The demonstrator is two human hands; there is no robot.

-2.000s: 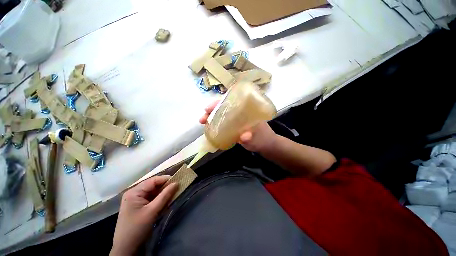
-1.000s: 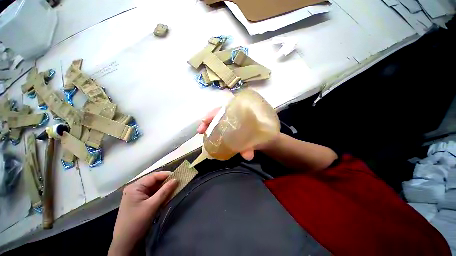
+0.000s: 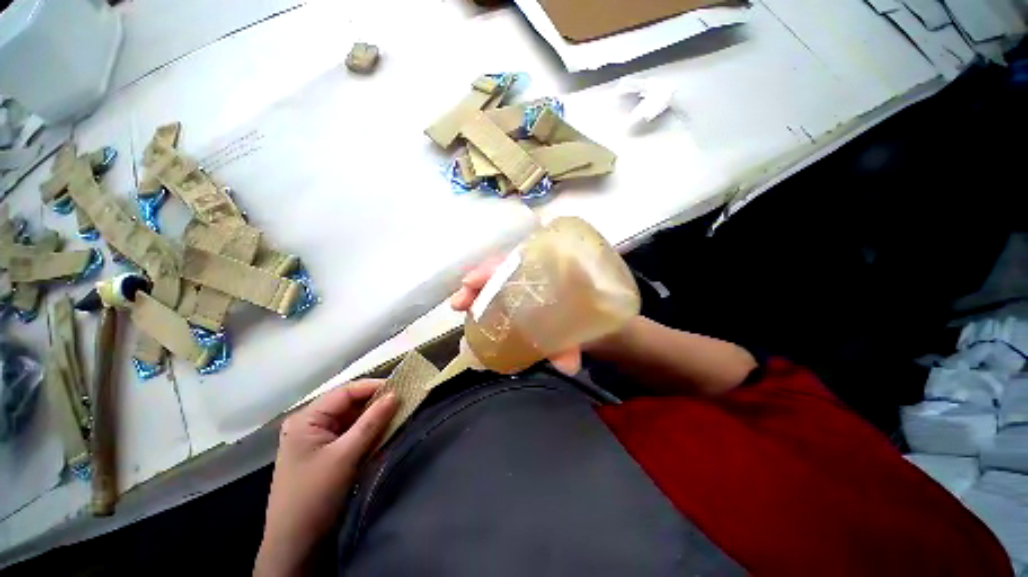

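Note:
My left hand [image 3: 321, 456] pinches a short tan strap tab [image 3: 410, 385] at the bench's near edge, beside my apron. My right hand [image 3: 569, 349] is wrapped around a translucent squeeze bottle of amber glue [image 3: 558, 295], which hides most of the hand. The bottle is tilted down to the left, and its nozzle tip is at the tab's right edge; whether it touches cannot be told. A loose pile of tan tabs [image 3: 502, 147] with blue-wrapped ends lies beyond the bottle. A larger group of tabs [image 3: 237, 265] lies at the left.
A hammer [image 3: 106, 417] lies at the left among tabs. A small tan block [image 3: 362, 58], a crumpled white scrap [image 3: 648, 106] and a brown panel [image 3: 631, 16] over white sheets lie farther back. A white container [image 3: 56, 56] is far left. White bundles [image 3: 958, 417] are stacked at right.
The bottle has moved slightly right and down, and its nozzle has shifted along the tab. The tab in my left hand is tilted a little differently. The bench view has shifted slightly upward.

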